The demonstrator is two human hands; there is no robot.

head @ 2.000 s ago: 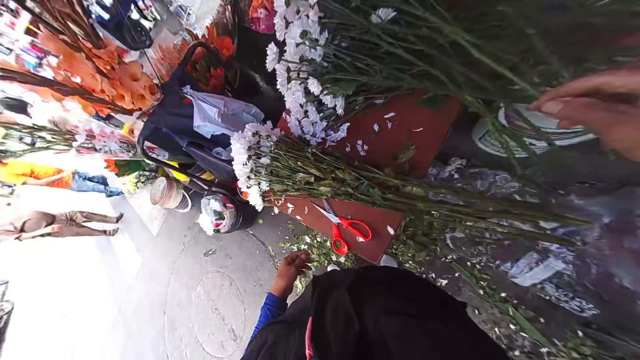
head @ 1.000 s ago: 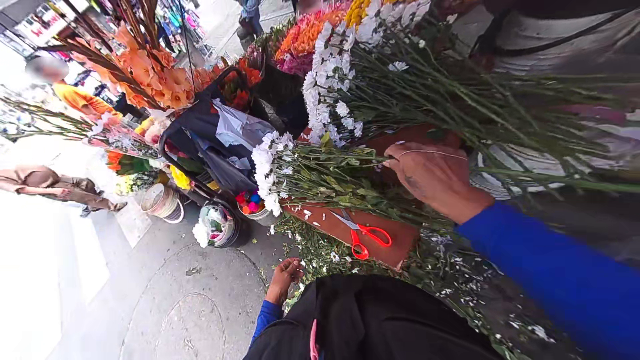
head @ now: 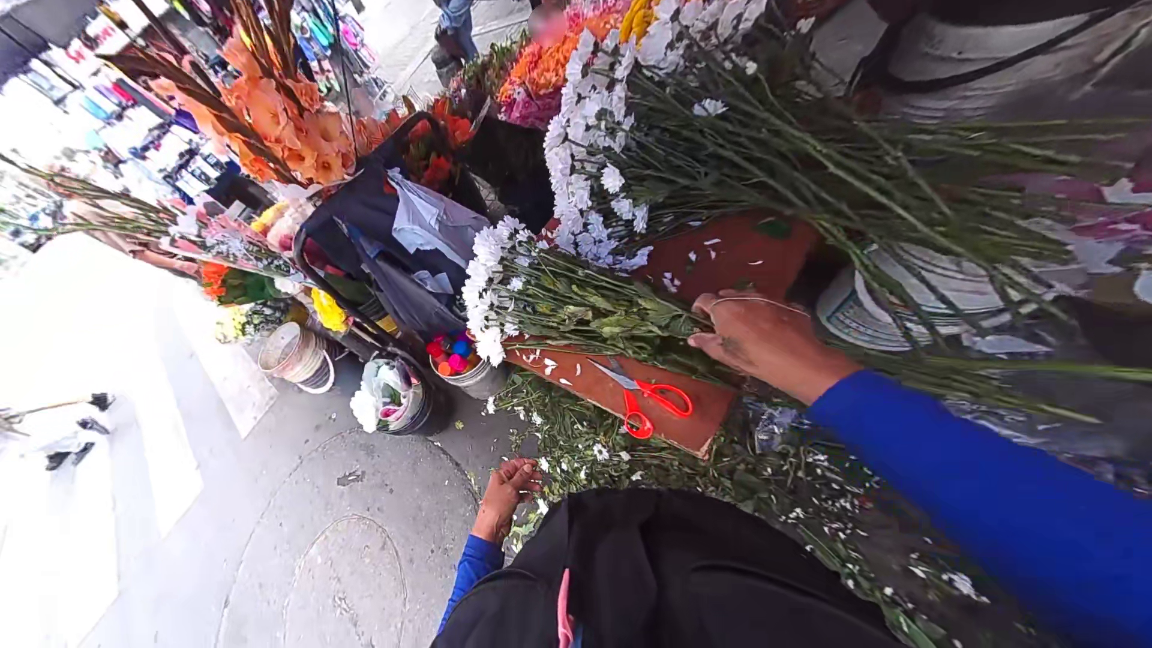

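My right hand (head: 756, 342) is at the stems of a bunch of white daisy-like flowers (head: 594, 306), its thumb and fingers closed on them. A thin pale band or string runs across the fingers. The bunch lies over a reddish-brown board (head: 720, 261). Orange-handled scissors (head: 639, 396) rest on the board's near part, just below the bunch, their blades toward the flower heads. Lower down, over the littered ground, my left hand (head: 511, 490) is held away from the bunch, fingers loosely curled and apart, with nothing seen in it.
A larger pile of white flowers (head: 810, 153) lies above the bunch, its long stems reaching right over a white bucket (head: 909, 297). Left of the board stand a dark cart (head: 360, 234), a bucket of colourful items (head: 459, 360) and a flower bucket (head: 391, 396). Cut leaves (head: 585, 450) litter the ground.
My right hand has come from the far right onto the stems of the bunch, where it was one second ago too. My left hand stays low beside the body. The view has shifted.
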